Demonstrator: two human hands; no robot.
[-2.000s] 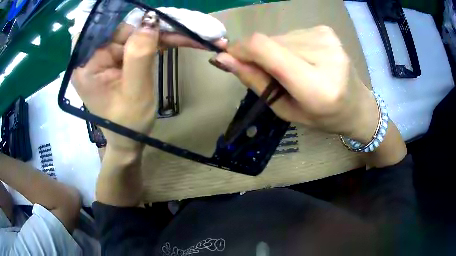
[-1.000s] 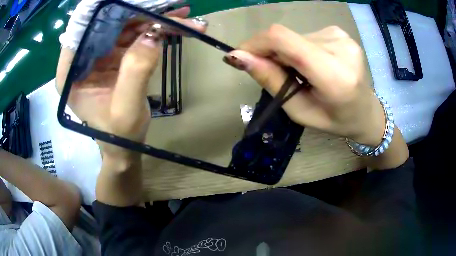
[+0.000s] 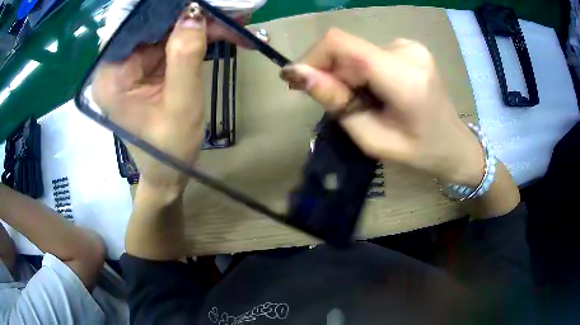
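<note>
A black phone frame [image 3: 331, 184] is held up, tilted and blurred, across the middle of the view; its solid panel with a pale round spot is at the lower right. My left hand [image 3: 152, 95] grips its upper left end, thumb on the top rail, with white covering behind the frame. My right hand [image 3: 394, 101] pinches the upper rail between thumb and finger. Dark tweezers, blurred, show partly in my right palm; their tips cannot be made out. Dark strips [image 3: 376, 181] lie partly hidden behind the panel.
Brown cardboard [image 3: 273, 146] lies under my hands, with black frames [image 3: 222, 95] on it. Another frame [image 3: 509, 57] lies on white sheeting at right. At left are stacked frames [image 3: 24, 155], notched strips [image 3: 62, 198] and another person's arm [image 3: 57, 225].
The held frame has tilted, its panel end swinging lower, and it is now blurred. Both hands have shifted slightly with it. The tweezers show less than before.
</note>
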